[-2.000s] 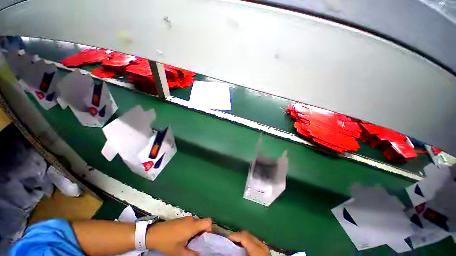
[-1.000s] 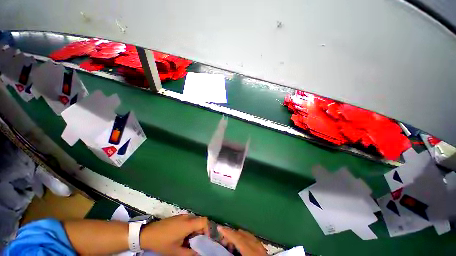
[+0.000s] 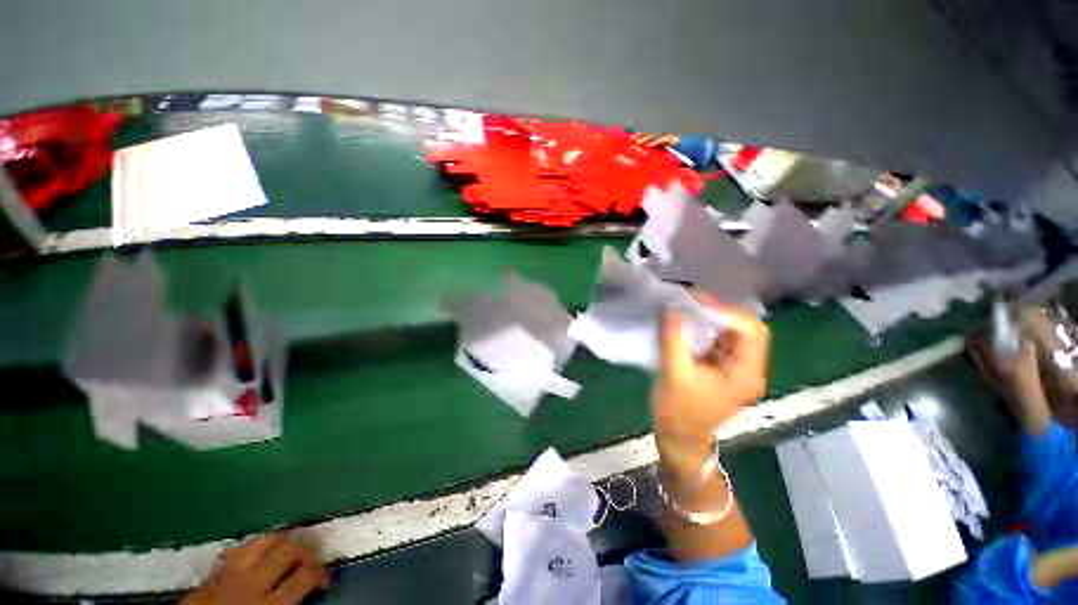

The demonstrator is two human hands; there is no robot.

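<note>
My right hand [image 3: 713, 372] reaches over the green belt, with its fingers closed on the edge of a white retail box [image 3: 627, 313]; blur hides the exact grip. My left hand [image 3: 262, 572] is at the bottom edge, cut off, with its fingers on the belt's near rail and no object seen in it. An open box [image 3: 177, 378] stands on the belt at the left, and another white and grey box [image 3: 511, 343] is left of my right hand. White packets with dark marks [image 3: 550, 555] lie on the near bench between my hands.
More boxes [image 3: 804, 248] crowd the belt at the right. Red flat pieces [image 3: 550, 171] and a white sheet [image 3: 189, 183] lie beyond the far rail. A white stack [image 3: 875, 502] is on the near bench by another worker's hand [image 3: 1017, 366]. A grey shelf hangs overhead.
The view has turned right. My hands, earlier together around a whitish packet, are now apart; my right hand has reached out to a box. The packet is no longer seen between them.
</note>
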